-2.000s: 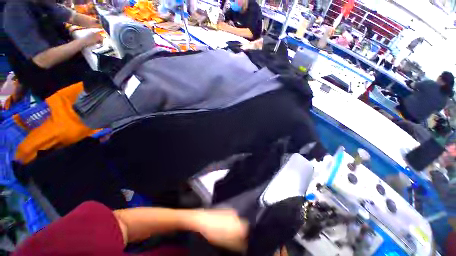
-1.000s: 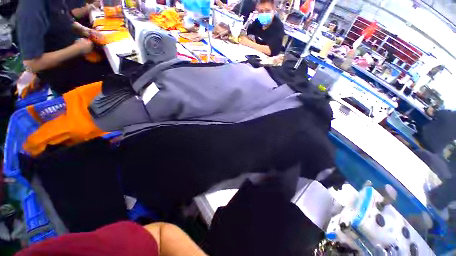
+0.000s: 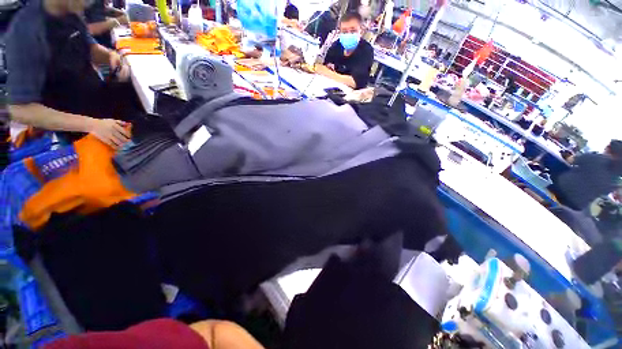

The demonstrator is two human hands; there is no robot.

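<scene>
A black cut panel [image 3: 361,303] lies over the white table and against the left end of the overlock machine [image 3: 505,303] at the lower right. The needle area is mostly cut off by the bottom edge. My left arm, in a dark red sleeve, shows at the bottom edge, but my left hand is out of the picture. My right hand is not in view. Behind the panel is a large stack of black panels [image 3: 293,218], with grey panels [image 3: 286,136] draped on top and a small white label [image 3: 199,140] on them.
Orange fabric [image 3: 78,184] lies over a blue crate [image 3: 31,293] at the left. A person in dark clothing [image 3: 51,82] stands there with a hand on the orange cloth. A masked person [image 3: 351,58] sits farther back. Another sewing station [image 3: 470,136] stands at the right.
My left forearm and hand have dropped out at the bottom edge. The black panel now lies spread beside the machine. The person at the left has moved a hand onto the orange cloth. The view has shifted.
</scene>
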